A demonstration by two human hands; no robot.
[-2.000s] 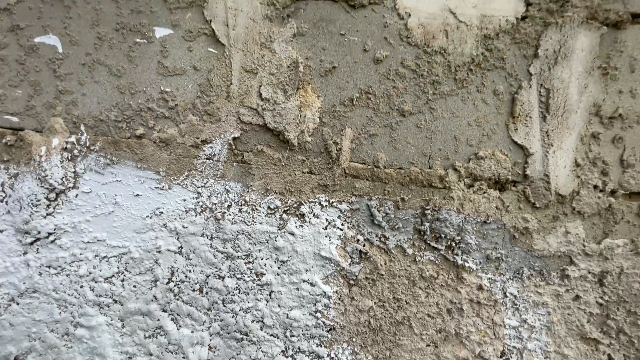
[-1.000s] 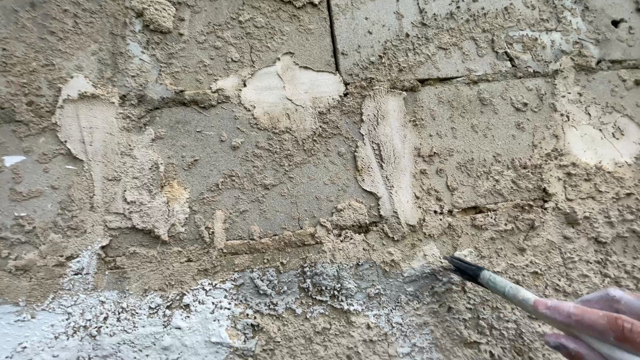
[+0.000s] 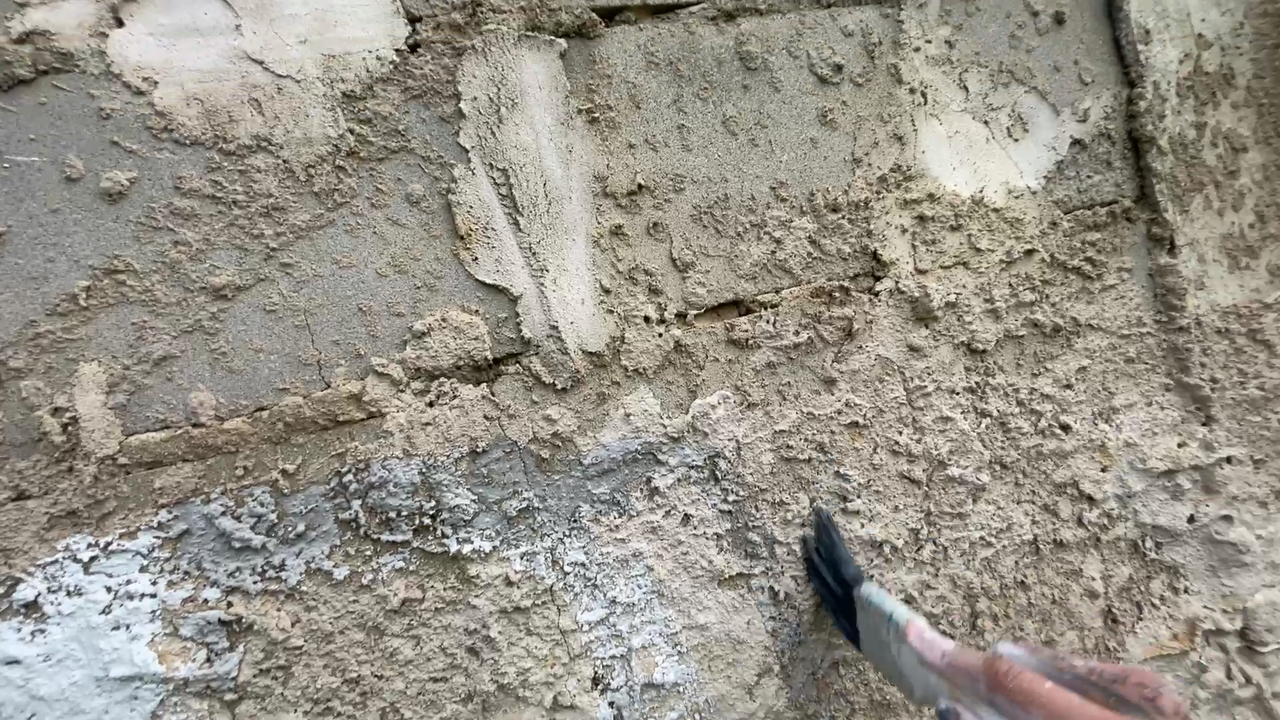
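A paintbrush (image 3: 870,610) with dark bristles and a paint-smeared, light ferrule is held in a hand at the lower right, seemingly my right hand (image 3: 1060,680). Paint marks its fingers. The bristles touch or nearly touch the rough wall (image 3: 960,440), beside a grey painted strip (image 3: 500,485). White-blue paint (image 3: 80,630) covers the wall's lower left, and a paler patch (image 3: 635,620) runs down left of the brush. My left hand is out of view.
Uneven mortar and block joints cross the wall. A ridge of pale mortar (image 3: 540,200) stands out at upper centre. A narrow gap (image 3: 730,310) lies in a joint, and a vertical crack or edge (image 3: 1140,130) runs down the right side.
The hand with the brush, absent from the oldest frame, came in at the right one second ago. The brush tip has since moved lower on the wall, right of the grey paint. The view has shifted right.
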